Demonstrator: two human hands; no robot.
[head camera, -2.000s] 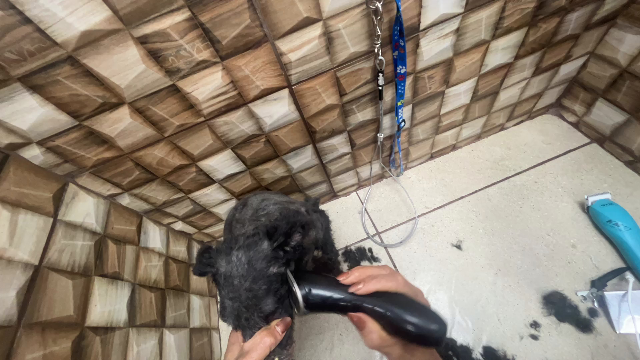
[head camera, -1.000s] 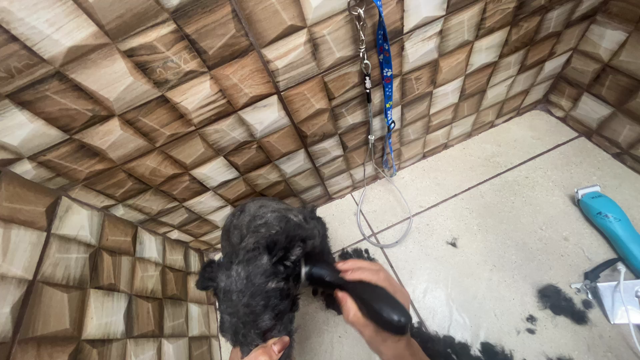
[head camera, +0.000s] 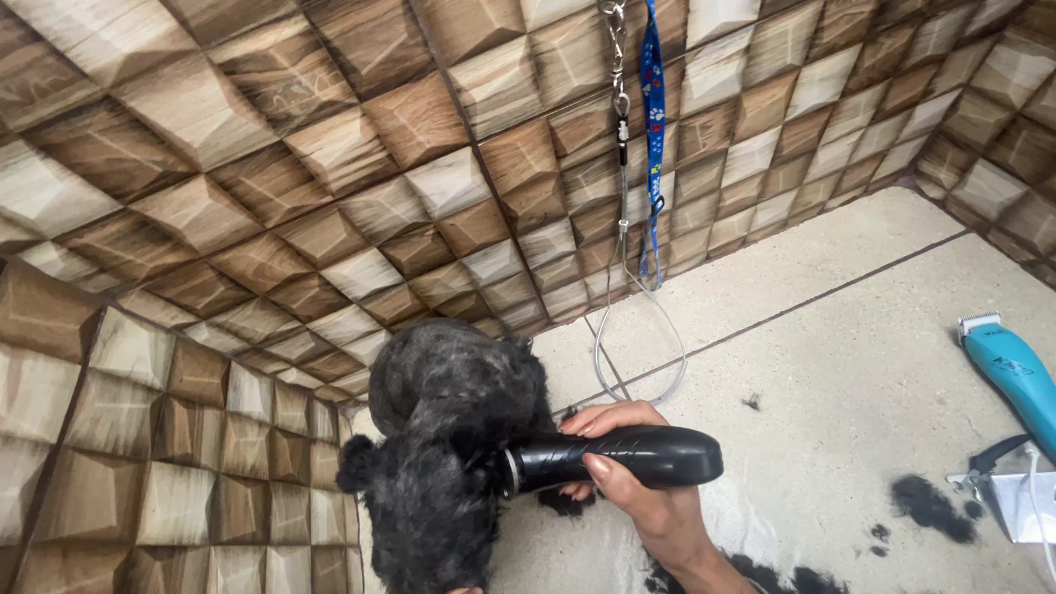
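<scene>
A black-and-gray dog (head camera: 445, 462) with short, partly clipped fur is at the lower middle, against the tiled wall. Around a black electric hair clipper (head camera: 627, 455) my right hand (head camera: 635, 495) is closed, fingers above and below the body. The clipper's head meets the fur on the dog's right-hand side in the picture; its blade is hidden in the fur. Of my left hand (head camera: 466, 591) only a sliver of fingertip shows at the bottom edge, under the dog's head, so its grip is hidden.
A steel cable loop (head camera: 683, 363) and a blue paw-print strap (head camera: 653, 107) hang by the wall. A teal Wahl clipper (head camera: 1015, 379) lies at right, near a white box-like object (head camera: 1019, 507) and a black-handled tool (head camera: 1000, 454). Cut black fur (head camera: 932, 507) lies on the tiled surface.
My left hand has dropped almost out of view; two seconds ago its fingers showed beside the dog's head. The black clipper, tilted down to the right before, now lies nearly level.
</scene>
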